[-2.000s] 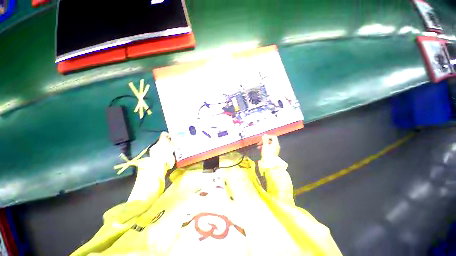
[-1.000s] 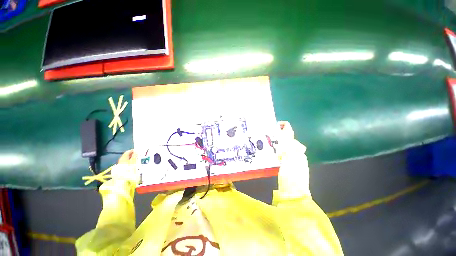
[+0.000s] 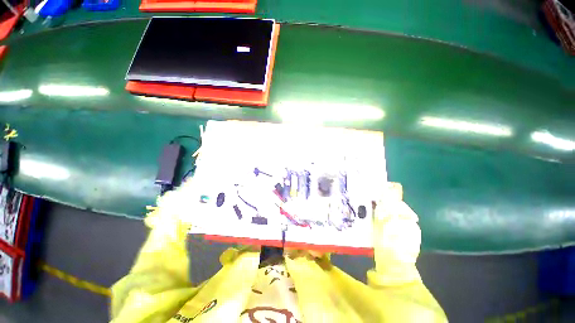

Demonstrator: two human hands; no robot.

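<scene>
The white back of the unit faces up in front of me, over the bench's near edge. Its mainboard with a dark round fan sits right of the middle, with black and red wires beside it. The orange-red foam pad shows along the near edge. My left hand grips the left edge and my right hand grips the right edge; both are overexposed and their fingers are hard to see. The power adapter lies left of the unit.
A second unit, black screen up, lies on an orange-red pad across the green bench. Another adapter lies at the far left. Racked panels stand lower left. A blue bin is lower right.
The view has swung, so the far screen and adapter appear further right. The held unit now sits squarer to me and covers most of the yellow tape cross. Both hands stay at its sides.
</scene>
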